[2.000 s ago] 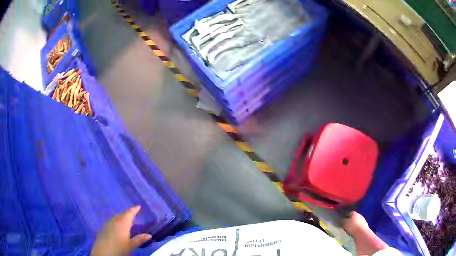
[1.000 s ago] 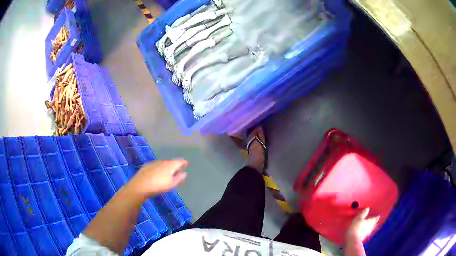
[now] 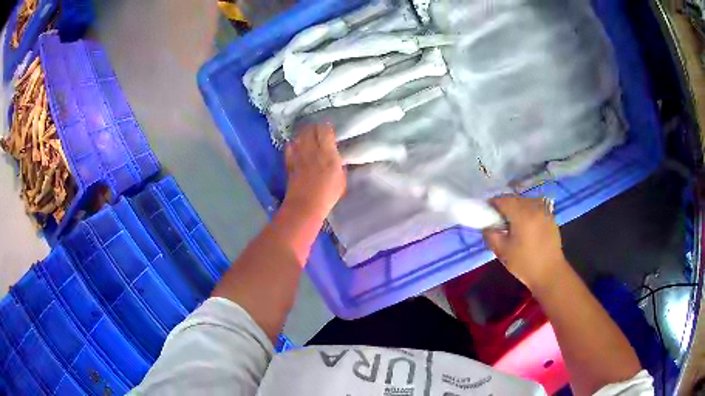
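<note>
A blue crate (image 3: 255, 166) holds a row of pale grey-white moulded legs (image 3: 363, 48) at its upper left, lying on a thin pale liner sheet (image 3: 386, 220). Another liner sheet (image 3: 533, 85) covers the crate's right part. My right hand (image 3: 529, 236) grips one end of a pale leg (image 3: 456, 207), which is blurred and angled over the liner. My left hand (image 3: 315, 166) is at the crate's left side, on the near end of another pale leg (image 3: 375, 151); its fingertips are partly hidden.
A red plastic stool (image 3: 533, 348) stands below the crate's near right side. Blue crates (image 3: 116, 286) stand at the left, beside a crate of orange-brown stick-like parts (image 3: 39, 147). A cable (image 3: 661, 292) shows at the right. A curved bench edge runs along the far right.
The view has moved closer to the crate of legs. Both my hands have moved forward into it, from the left crates and the stool. My right hand has taken hold of a leg.
</note>
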